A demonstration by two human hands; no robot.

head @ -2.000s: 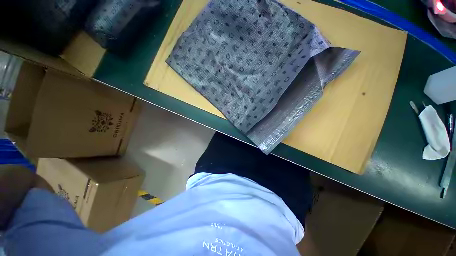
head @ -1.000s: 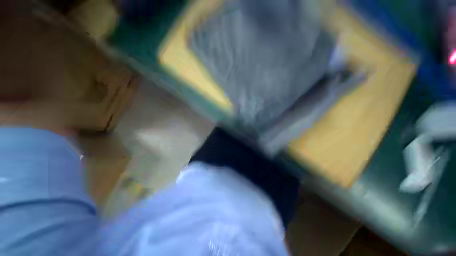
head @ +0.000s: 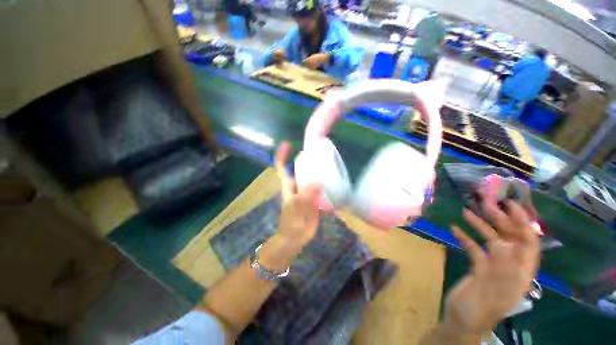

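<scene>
Pink and white cat-ear headphones (head: 398, 183) are held up above the board, headband on top and ear cups hanging below, slightly blurred. My left hand (head: 298, 209) is at the left ear cup, its fingers around the cup's lower left side. My right hand (head: 496, 259) is to the right of the headphones, fingers spread, apart from them and empty. A dark grey patterned bag (head: 253, 236) lies on the tan board (head: 422, 269) below, partly hidden by my left arm.
A large open carton (head: 74, 50) at left holds dark bagged items (head: 172, 176). The blue-edged green conveyor (head: 233, 101) runs beyond the board. More pink headphones (head: 503, 186) lie on a grey bag there. A worker in blue (head: 317, 44) sits across the line.
The view has swung up towards the conveyor. Both hands have come into the picture, and the headphones are now held up by my left hand above the board.
</scene>
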